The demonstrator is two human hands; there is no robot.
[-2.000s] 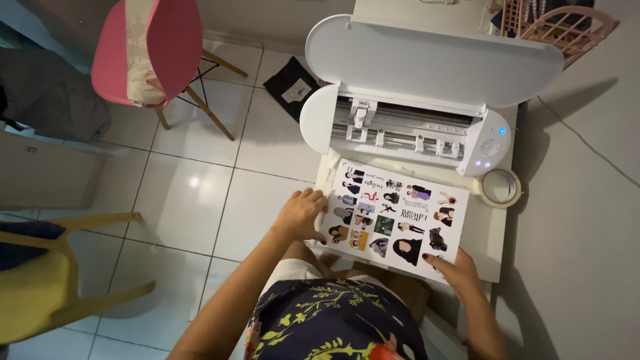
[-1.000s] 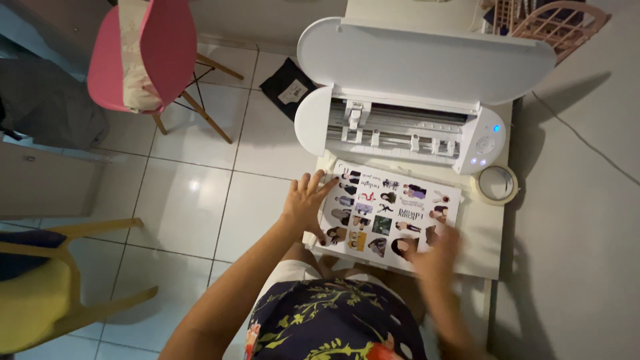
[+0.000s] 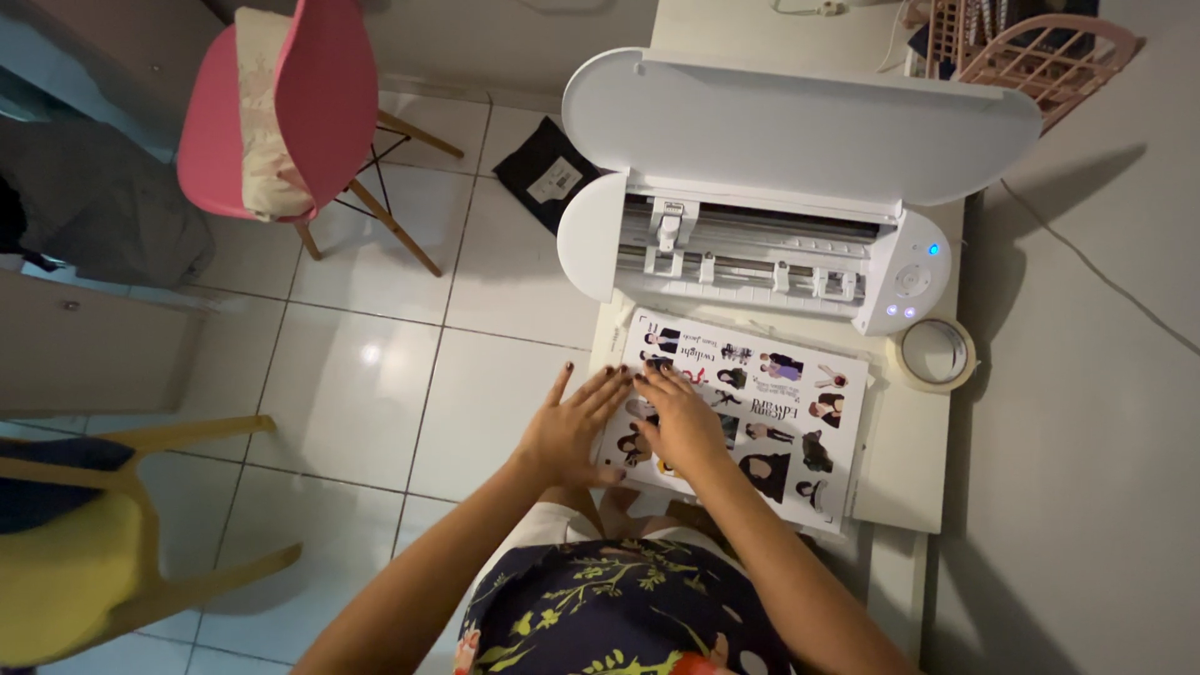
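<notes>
A printed sticker sheet [image 3: 806, 394] lies on a cutting mat [image 3: 858, 450] on the white table, below a white cutting machine [image 3: 741, 258] with its lid raised. My left hand [image 3: 572, 427] rests over the left edge of the sheet and mat, fingers spread. Flat on the left part of the sheet lies my right hand [image 3: 684, 417], its fingertips close to those of my left hand. Neither hand grips anything that I can see. Blue and white lights glow on the machine's right end.
A roll of tape [image 3: 936, 354] sits at the table's right edge. Behind the machine stands a pink basket [image 3: 1050, 56]. A pink chair [image 3: 328, 112], a yellow chair [image 3: 84, 553] and a dark package [image 3: 548, 176] are to the left.
My right hand has moved left, from the sheet's lower right corner to its left part beside my left hand. My left hand stays at the left edge.
</notes>
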